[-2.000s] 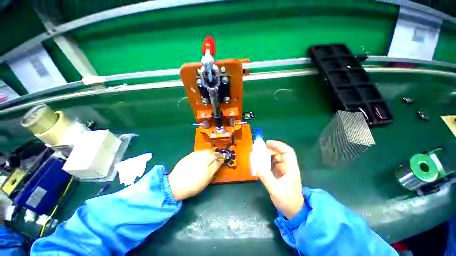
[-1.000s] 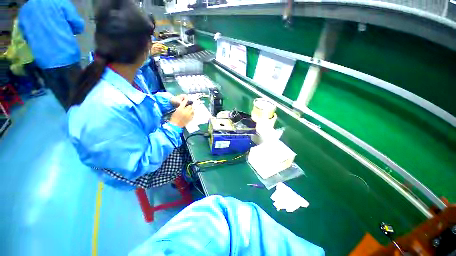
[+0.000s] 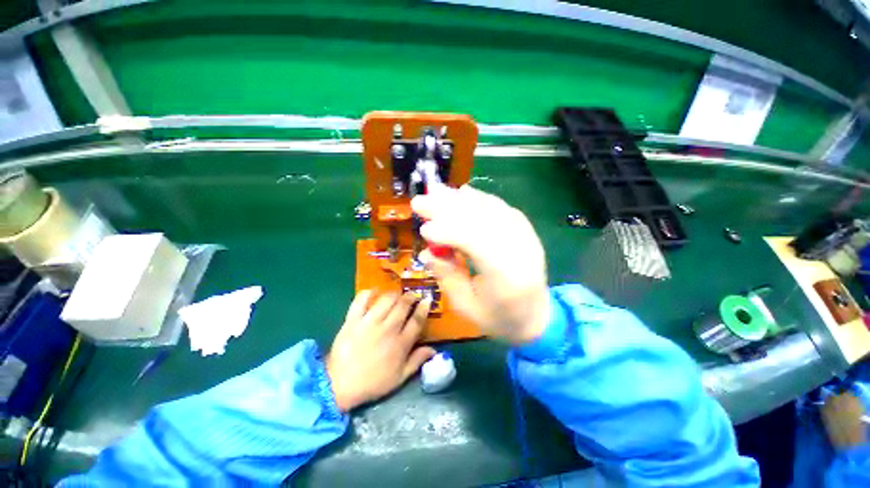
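Observation:
The orange toggle-clamp press fixture (image 3: pixel 420 143) stands upright in front of me. My right hand (image 3: pixel 486 257) is closed around the red clamp handle (image 3: pixel 442 252), which is pulled down in front of the fixture. My left hand (image 3: pixel 374 345) lies at the left front of the orange base, palm down, its fingertips at the small dark part (image 3: pixel 420 294) in the nest. The fingers partly hide the part, and I cannot tell whether they grip it. The white glue bottle (image 3: pixel 438 373) with a blue tip is by my left thumb at the base's front edge.
Crumpled white paper (image 3: pixel 221 318), a white carton (image 3: pixel 126 286) and tape rolls (image 3: pixel 33 224) are at left. A black compartmented tray (image 3: pixel 620 176), a grey striped block (image 3: pixel 637 250) and a solder spool (image 3: pixel 739 320) are at right. Another person's hand (image 3: pixel 843 419) shows at the right edge.
The view swung left to a neighbouring worker and back. Compared with the oldest frame, my right hand has left the bottle and holds the clamp handle, now lowered. The bottle is at the base's front.

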